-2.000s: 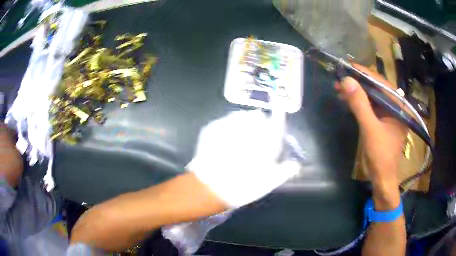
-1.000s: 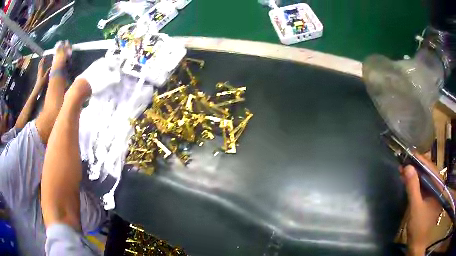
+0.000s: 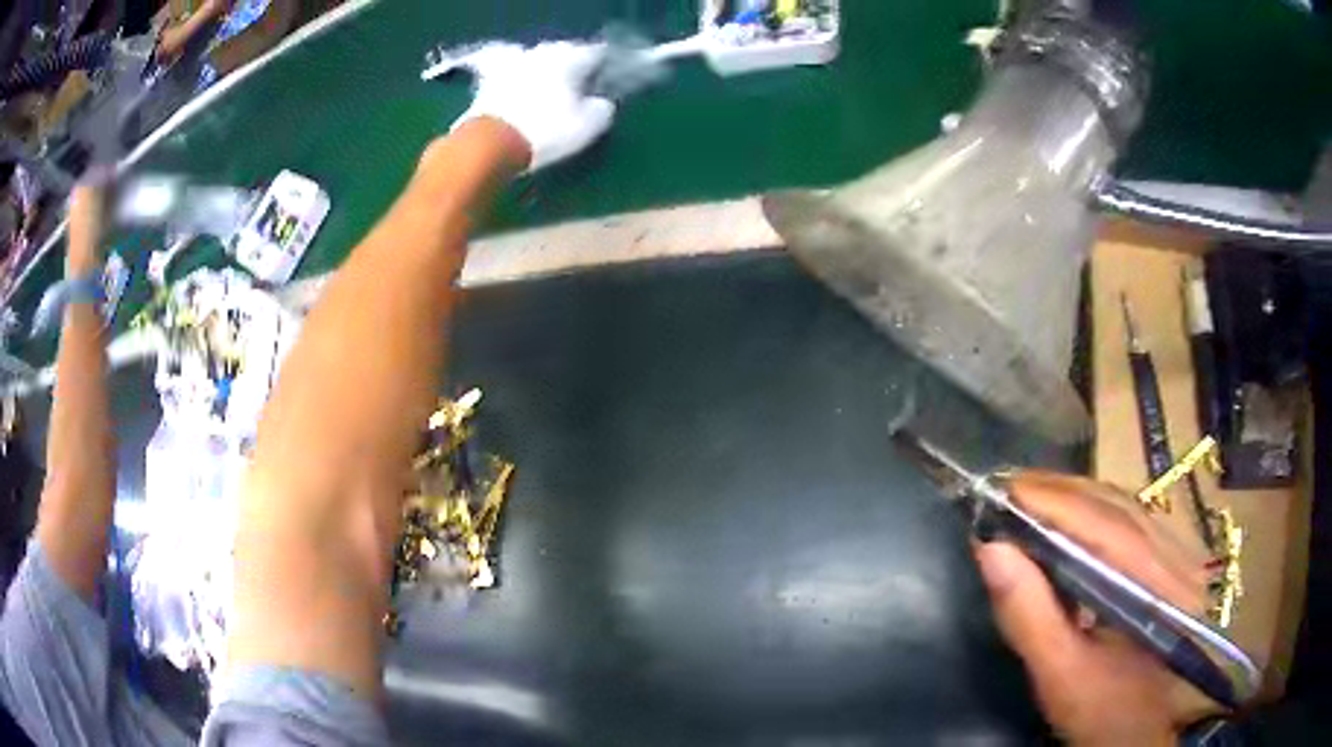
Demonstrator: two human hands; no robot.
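Observation:
My left hand [image 3: 544, 105], in a white glove and slightly blurred, is over the green conveyor. It is closed round a white power cord in clear plastic [image 3: 636, 63], which shows on both sides of the glove. The cord leads right to a white socket housing [image 3: 771, 53], open side up, cut by the top edge. My bare right hand [image 3: 1088, 591] holds a black soldering iron [image 3: 1081, 566], its tip up and left below the fume hood. Brass contact strips [image 3: 465, 511] lie on the dark mat, partly hidden by my left forearm.
The greyish fume hood [image 3: 957, 234] hangs between the conveyor and my right hand. A cardboard-coloured tray [image 3: 1118, 277] with tools is at right. Stacked power strips [image 3: 190, 496] lie left of my forearm. Another housing [image 3: 281, 226] is on the conveyor. Another person's arm [image 3: 81, 423] is at far left.
My left hand has moved from the stacked power strips to the conveyor and taken hold of the cord. My right hand still holds the iron. The view has shifted.

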